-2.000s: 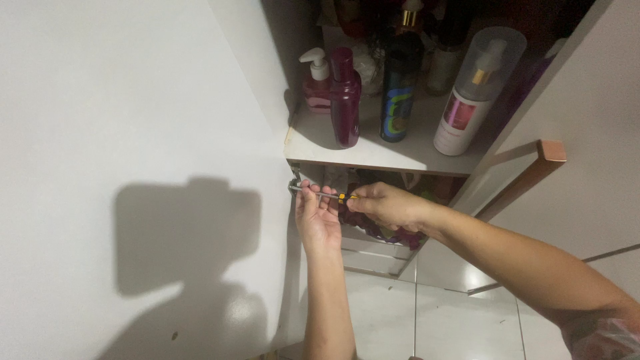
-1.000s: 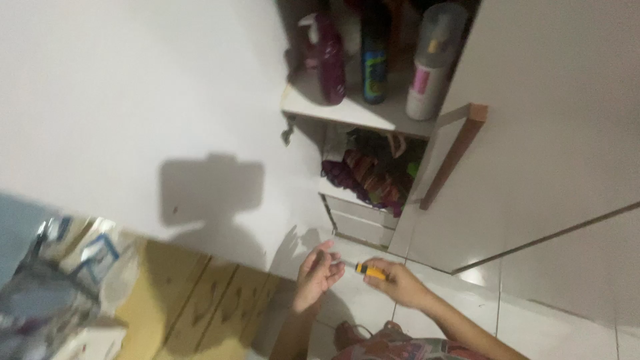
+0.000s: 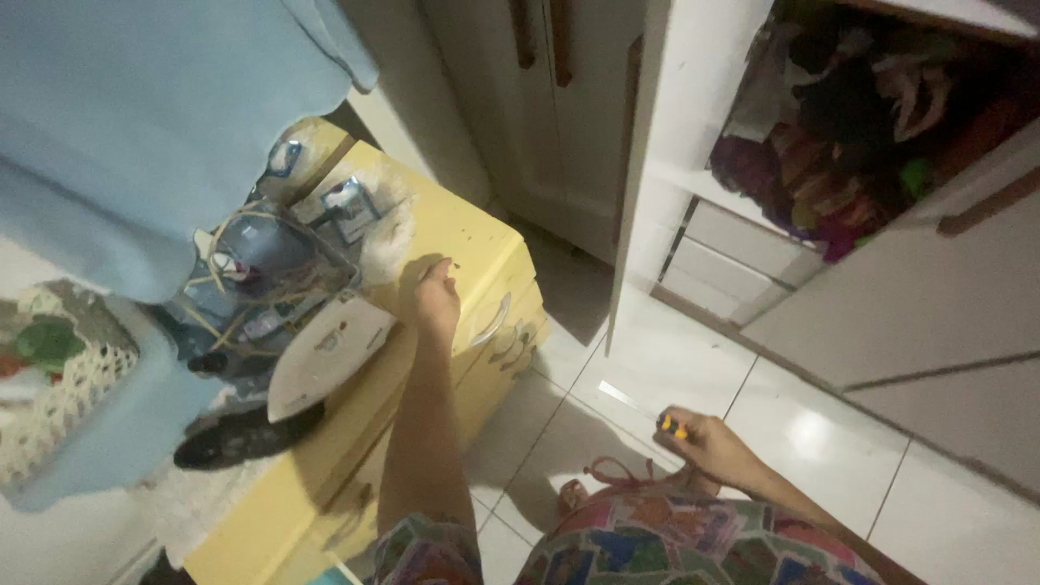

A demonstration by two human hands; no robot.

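My left hand (image 3: 437,301) is over the yellow top of a chest of drawers (image 3: 467,231), its fingers bent together at the surface. A tiny dark piece lies by the fingertips; whether the fingers pinch anything cannot be told. My right hand (image 3: 705,443) is closed around the yellow and black handle of a screwdriver (image 3: 673,426), low over the white tiled floor. Its shaft is blurred and points up and left.
A clothes iron (image 3: 329,353), a hairbrush-like dark object (image 3: 248,439), and a clutter of bags and packets share the chest top. A blue curtain (image 3: 162,122) hangs behind. At right stands an open white cabinet (image 3: 682,154) with clothes inside.
The view has swung far left and down, from the cabinet to the chest. My left hand has moved away from the screwdriver to the chest top; my right hand still holds the screwdriver.
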